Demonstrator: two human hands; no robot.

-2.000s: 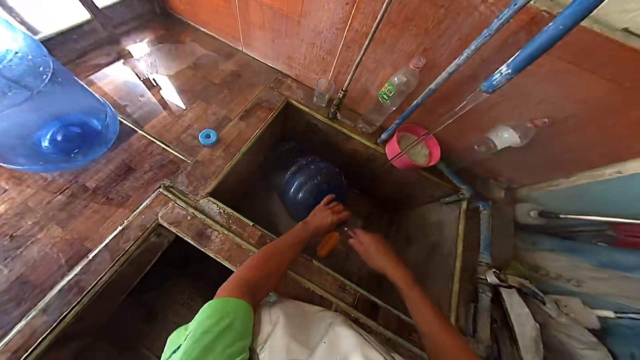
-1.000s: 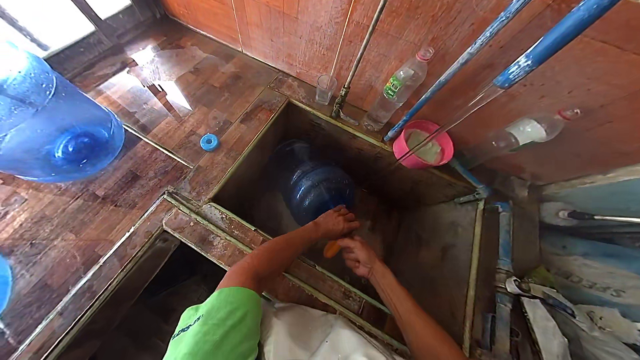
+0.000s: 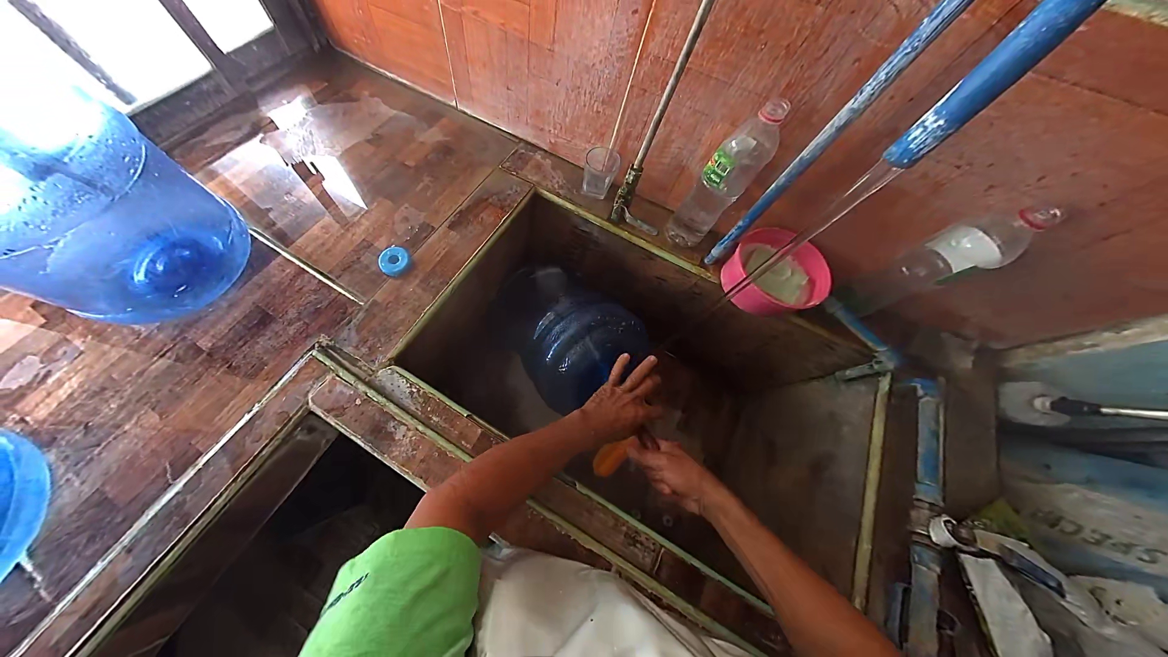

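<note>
A large blue plastic water jug [image 3: 584, 342] lies on its side in a tiled basin [image 3: 803, 456], its neck end toward me. My left hand [image 3: 623, 401] is at that end, fingers spread; whether its palm rests on the jug is hard to tell. Just right of it, my right hand [image 3: 673, 473] is closed around a dark, thin item, perhaps a handle, whose far end my left hand hides. An orange object [image 3: 611, 458], too unclear to name, shows between my wrists. Water streams from a blue pipe [image 3: 944, 119] down into the basin.
A pink bowl [image 3: 817, 265], a clear plastic bottle [image 3: 730, 173] and a small cup [image 3: 600, 172] stand along the basin's back edge. Another bottle [image 3: 967, 251] leans at right. A blue ring-shaped cap [image 3: 394, 262] and a big blue jug [image 3: 119, 219] are on the left ledge.
The fingers of my left hand, bunched at the jug's neck end one second ago, are now spread. My right hand has shifted slightly away from the jug.
</note>
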